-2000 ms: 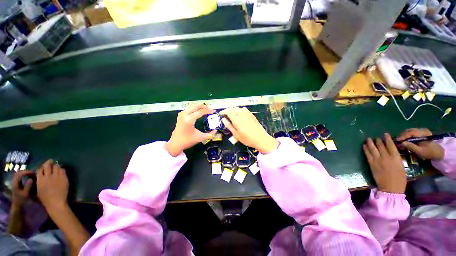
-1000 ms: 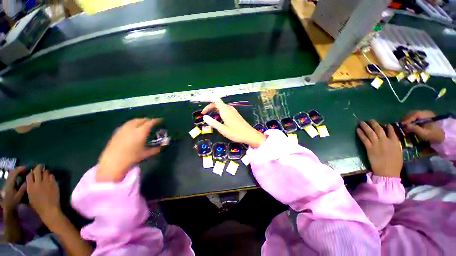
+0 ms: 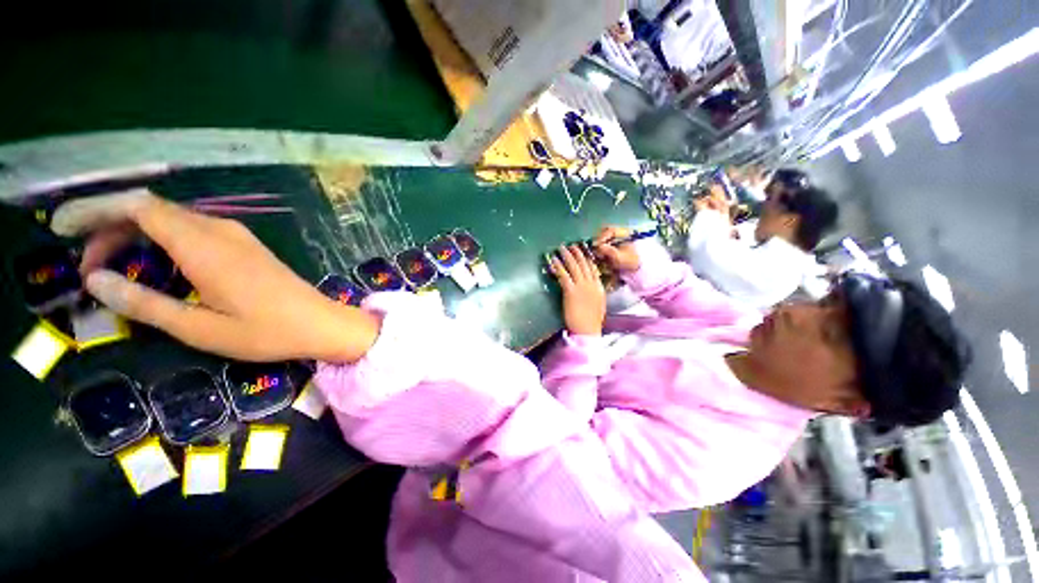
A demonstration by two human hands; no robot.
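Note:
My right hand reaches in from the right, with whitish coverings on its fingertips. Its thumb and fingers close around a smartwatch unit low over the bench, partly hidden by the hand, its screen showing a small coloured logo. Another lit unit lies just left of it. Three units lie in a nearer row: a dark one, a middle one and one with a coloured logo. Pale squares with yellow edges hang off them. My left hand is out of the picture.
More units lie in a row beyond my right wrist. A metal rail and post stand behind. A worker in pink sits close at right, hands on the bench. A white cable and piled units lie farther off.
The view has swung right and tilted, bringing the neighbours' heads into sight. My left hand, which moved left from the unit both hands held, is now out of view. My right hand stays at the back row.

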